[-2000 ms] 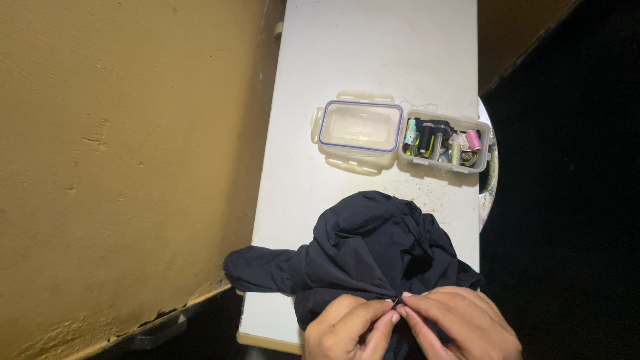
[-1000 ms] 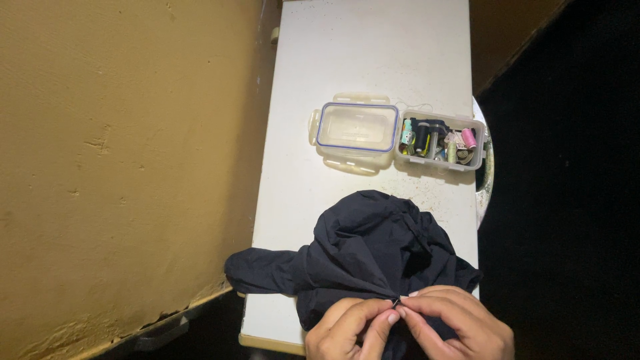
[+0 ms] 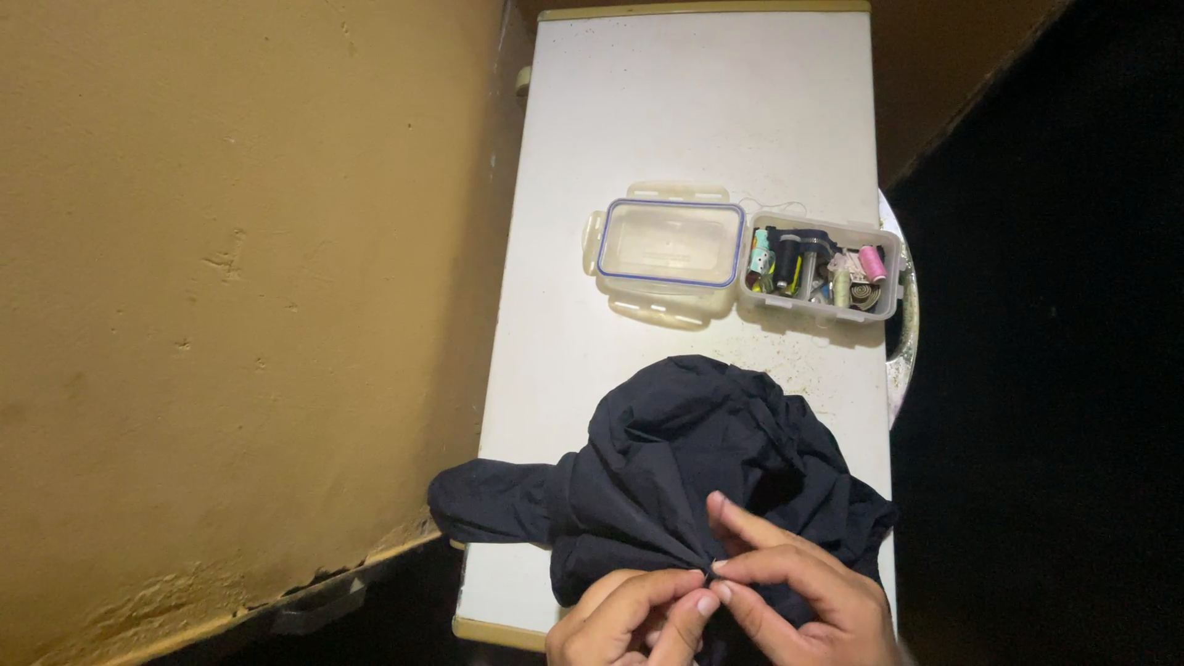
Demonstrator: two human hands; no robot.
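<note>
A dark garment [image 3: 666, 462] lies bunched on the near part of the white table, one sleeve-like part stretching left past the edge. At its near side my left hand [image 3: 638, 615] pinches a fold of the cloth between thumb and forefinger. Right beside it, the fingertips of my right hand [image 3: 800, 592] meet at the same pinched spot, with one finger raised apart from the others. Something tiny and pale shows between the fingertips, too small to name.
Beyond the garment, a clear plastic box [image 3: 819, 314] holds thread spools and small sewing items. Its clear lid [image 3: 671, 242] with a blue seal lies to its left, and a loose thread curls behind. A tan wall [image 3: 231, 277] runs along the left of the white table [image 3: 694, 102].
One finger of my right hand has lifted away from the others. Both hands stay at the same spot on the cloth.
</note>
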